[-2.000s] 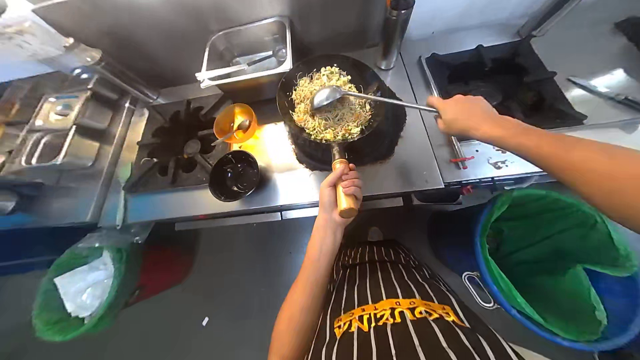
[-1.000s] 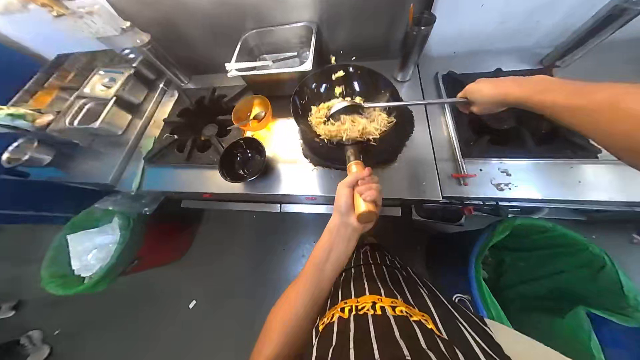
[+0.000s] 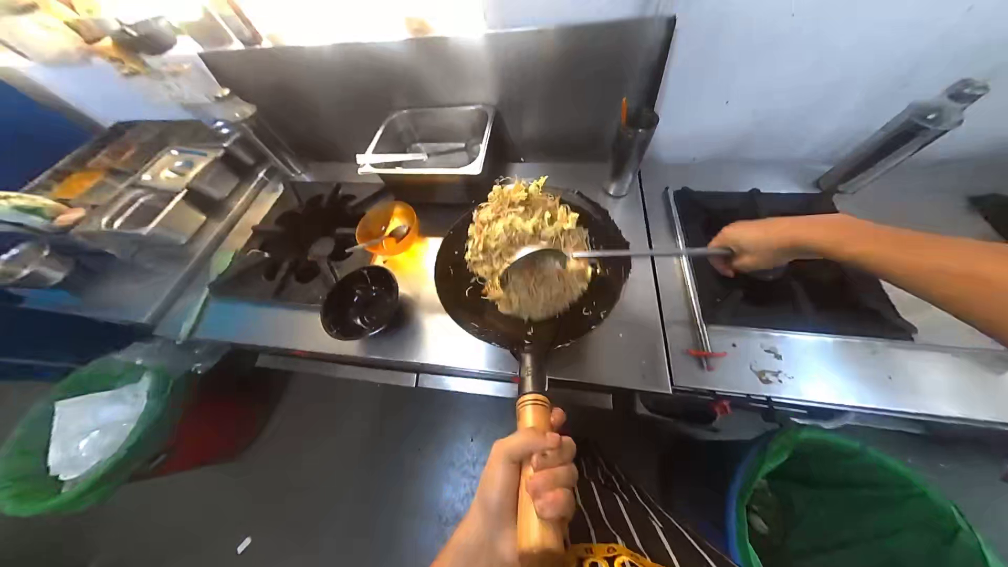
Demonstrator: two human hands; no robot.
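Observation:
My left hand (image 3: pixel 535 476) is closed around the wooden handle of a dark wok (image 3: pixel 465 291) over the stove. My right hand (image 3: pixel 757 246) grips the metal shaft of a ladle (image 3: pixel 543 256), whose bowl lies against a mass of noodles with yellow egg-like bits (image 3: pixel 524 216) in the wok. Left of the wok stand an orange bowl (image 3: pixel 376 224) with a spoon in it and a black bowl (image 3: pixel 360 302). Behind them is a rectangular steel pan (image 3: pixel 480 161) holding utensils.
A burner (image 3: pixel 315 244) lies to the left, another grate (image 3: pixel 795 307) to the right. A tall metal cylinder (image 3: pixel 631 153) stands behind the wok. Below the counter are green-lined bins, one left (image 3: pixel 157 409) and one right (image 3: pixel 874 488). At the far left, a person's hand (image 3: pixel 71 217) touches a plate.
The noodles, spread low in the wok one second ago, now form a taller mass toward its back and middle. Both hands keep their holds on wok and ladle.

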